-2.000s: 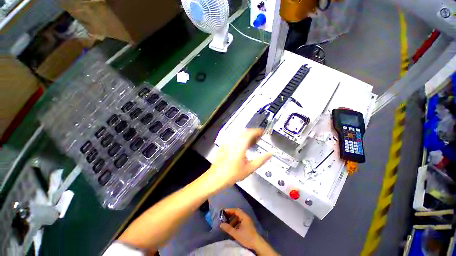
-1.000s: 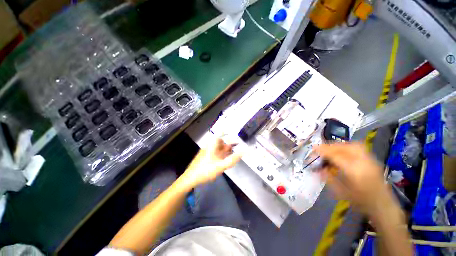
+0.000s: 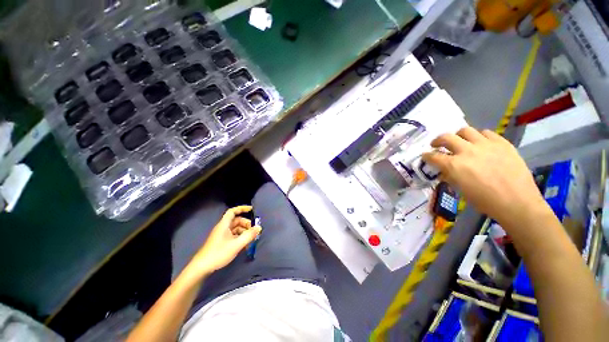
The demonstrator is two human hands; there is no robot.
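My left hand (image 3: 229,235) is over my lap, its fingers closed on a small dark piece with a shiny edge, probably a watch case (image 3: 252,216). A blue spot shows just below it. My right hand (image 3: 482,162) reaches over the machine's right side. Its fingertips are at the edge of a dark-rimmed watch case (image 3: 428,169) at the metal fixture (image 3: 390,177) and partly cover it. The clear blister tray (image 3: 160,159) lies at the upper left with dark cases in many pockets.
The white machine (image 3: 334,194) has a red knob (image 3: 374,240), a black cable chain (image 3: 409,101) and an orange connector (image 3: 300,176) at its near side. The black handheld controller (image 3: 446,202) is below my right hand. Blue bins (image 3: 449,319) stand at lower right. A white scrap (image 3: 260,19) lies on the green bench.
My left hand has moved from the machine's near edge back to my lap. My right hand went from the lap, across the machine's front, to the fixture. The view has shifted.
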